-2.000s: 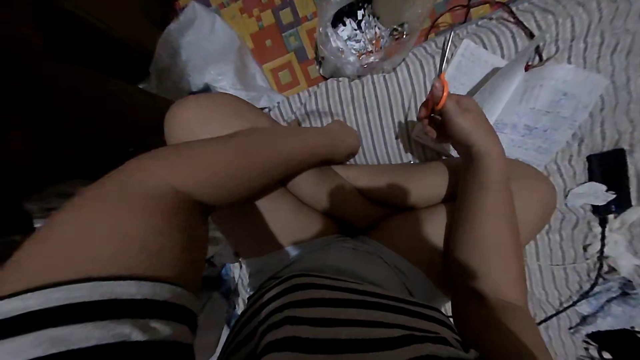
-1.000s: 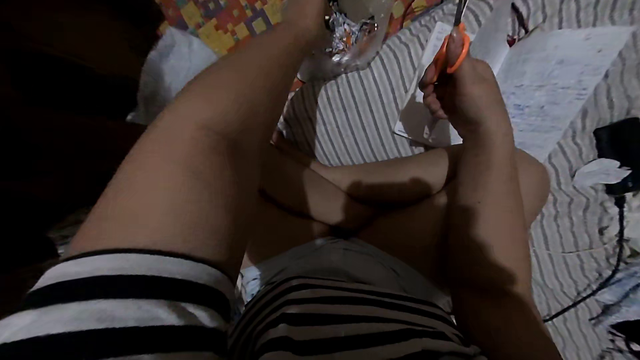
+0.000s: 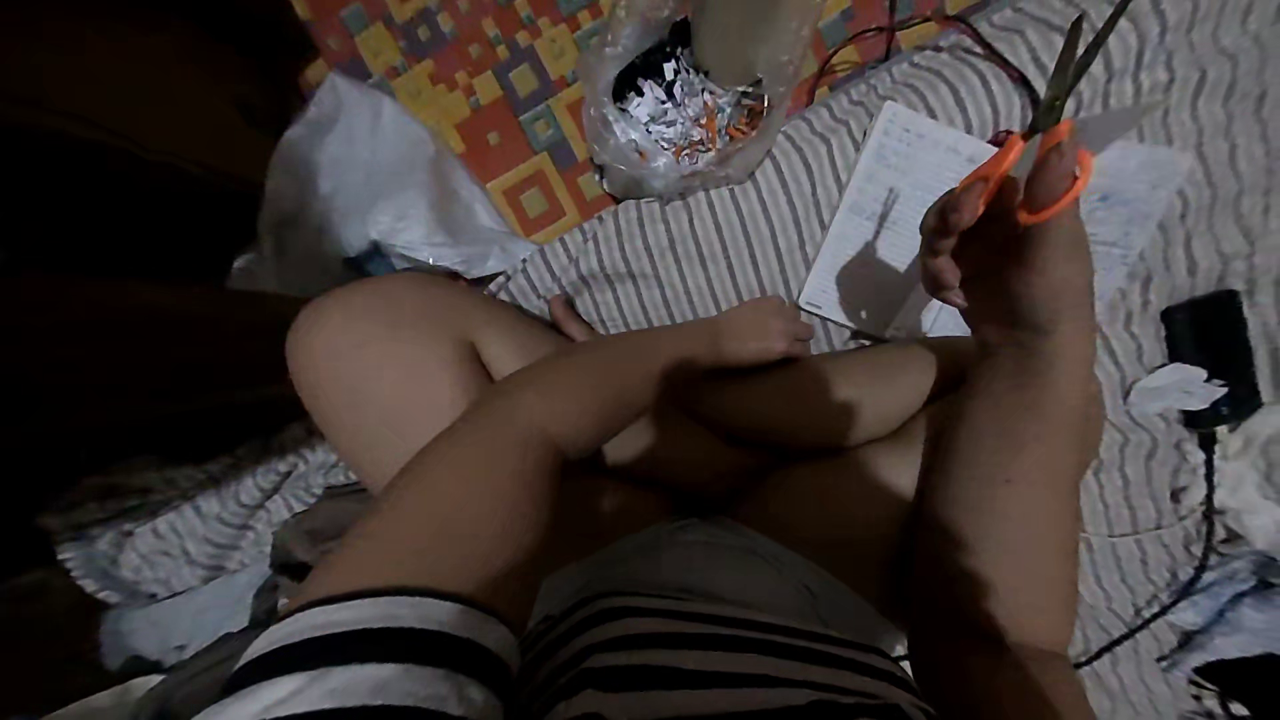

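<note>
My right hand point(image 3: 1010, 240) holds orange-handled scissors point(image 3: 1040, 150) by the finger loops, blades apart and pointing up and away. Beneath it lies an open notebook point(image 3: 900, 170) with handwriting, crossed by the shadow of the hand and scissors. My left hand point(image 3: 762, 332) rests by my crossed legs with its fingers curled; whether something small is in it cannot be made out. Beyond, a clear plastic bag point(image 3: 680, 180) holds many small paper cuttings point(image 3: 675, 110), white and orange.
A striped sheet point(image 3: 660, 260) lies under my legs, with a patterned mat point(image 3: 530, 120) past it. A white plastic bag point(image 3: 370, 180) is at the left. On the right are a black device point(image 3: 1215, 345) with a cable point(image 3: 1208, 500) and a crumpled white scrap point(image 3: 1175, 390).
My left hand has come back from the bag of cuttings to beside my legs. The scissors, held throughout in my right hand, now show their blades spread.
</note>
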